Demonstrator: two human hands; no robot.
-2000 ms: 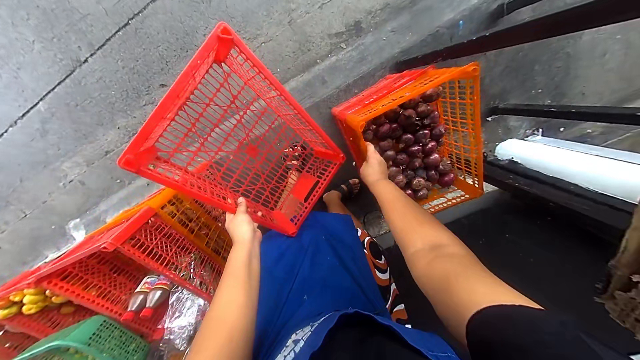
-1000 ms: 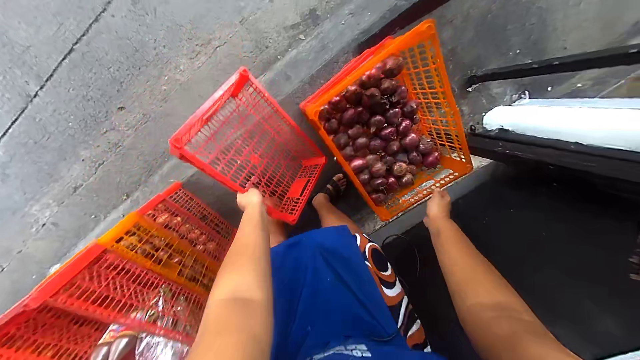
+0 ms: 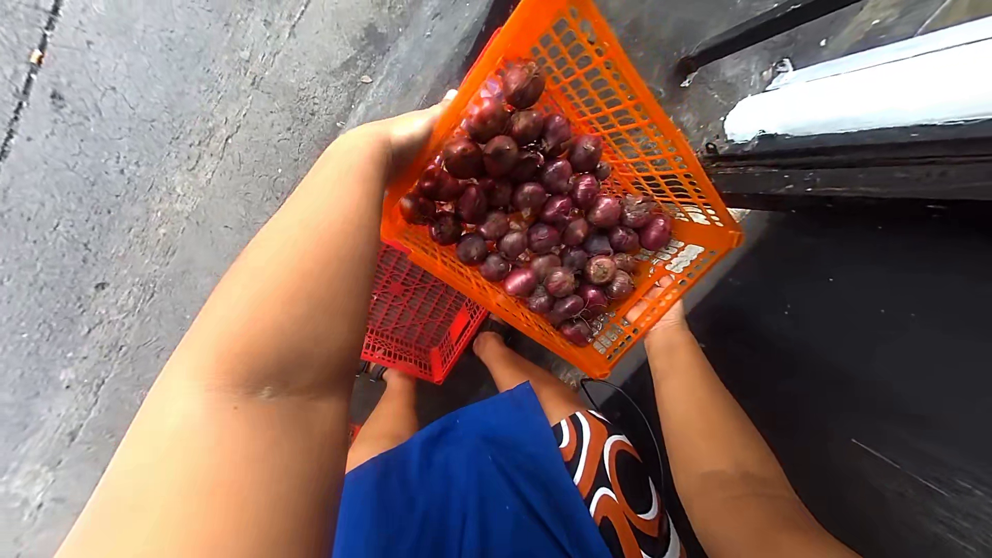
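Note:
An orange plastic crate (image 3: 659,124) of red onions (image 3: 542,209) is raised in front of me, tilted, its mesh sides slanting. My left hand (image 3: 411,132) grips its left side near the upper part, the fingertips partly hidden behind the wall. At the lower right, my right hand (image 3: 659,310) supports the crate's bottom edge, with some fingers seen through the mesh. Below and to the left of the onions, a red plastic crate (image 3: 411,318) stands on the ground near my feet, partly covered by the orange crate and my left forearm.
Grey concrete pavement (image 3: 155,155) spreads out on the left. On the right are a black metal bar (image 3: 767,31), a white-painted beam (image 3: 860,77) and a dark surface (image 3: 845,310). A thin black cable (image 3: 639,411) curves beside my right leg.
My left hand has let go of the red crate and now grips the orange crate's left side. The orange crate has come up nearer to me, and the red one is lower down.

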